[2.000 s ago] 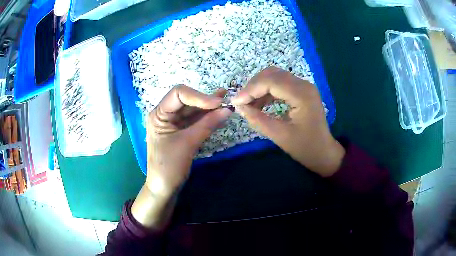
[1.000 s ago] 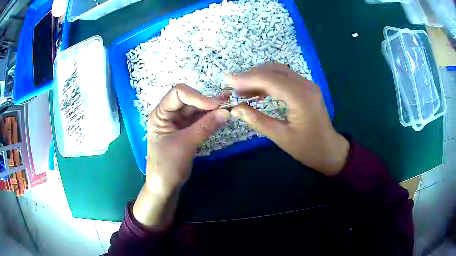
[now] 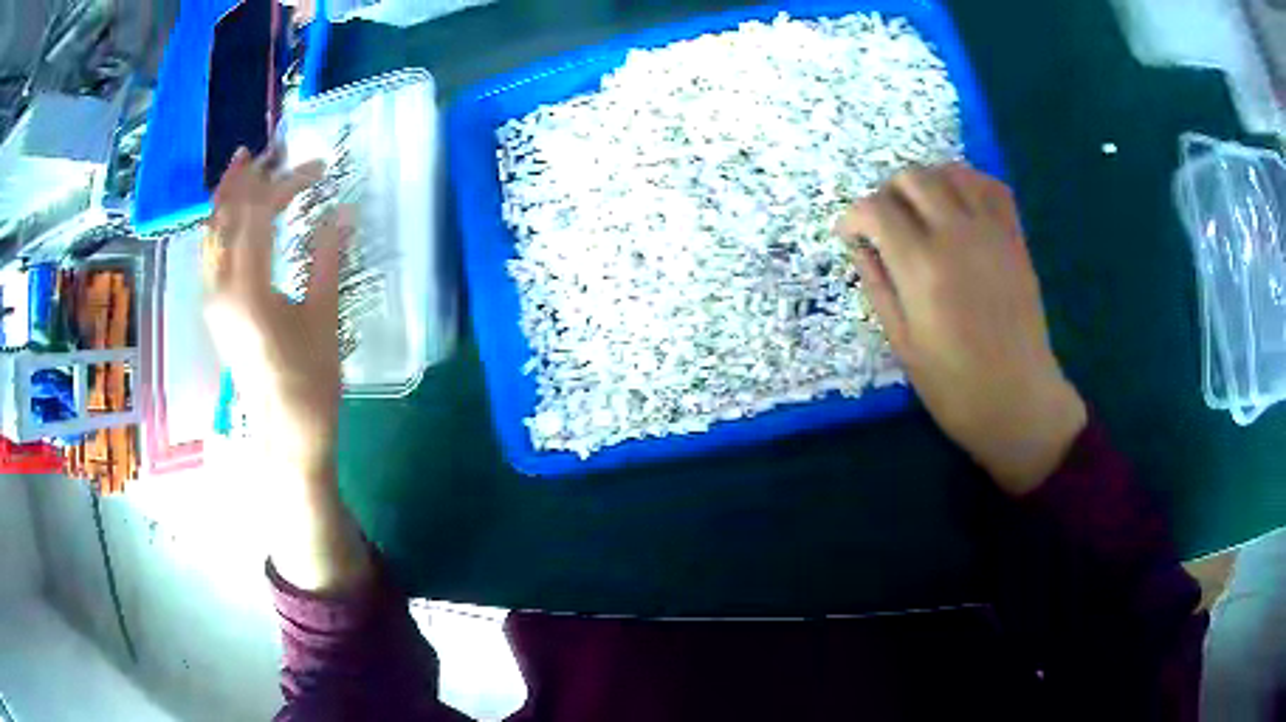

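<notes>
The blue tray (image 3: 494, 325) stands in front of me, heaped with small white plastic pieces (image 3: 677, 212). My right hand (image 3: 959, 303) is over the right part of the heap, fingers bent down; its fingertips touch or nearly touch the pieces, and I cannot tell if it holds one. The clear parts box (image 3: 423, 226) is left of the tray with thin metal pins (image 3: 353, 303) inside. My left hand (image 3: 275, 268) is over the box's left side, slightly blurred, with fingers apart and nothing visible in it. It hides part of the pins.
A second blue tray (image 3: 172, 155) with a dark phone (image 3: 240, 85) is at the upper left. Clear box lids (image 3: 1241, 275) lie at the right edge. One loose white piece (image 3: 1109, 148) lies on the green tabletop (image 3: 677, 529). Orange parts (image 3: 106, 367) are at the far left.
My hands were together over the tray, holding a thin part. They have parted: left hand to the pin box, right hand to the heap's right side. The view has shifted left.
</notes>
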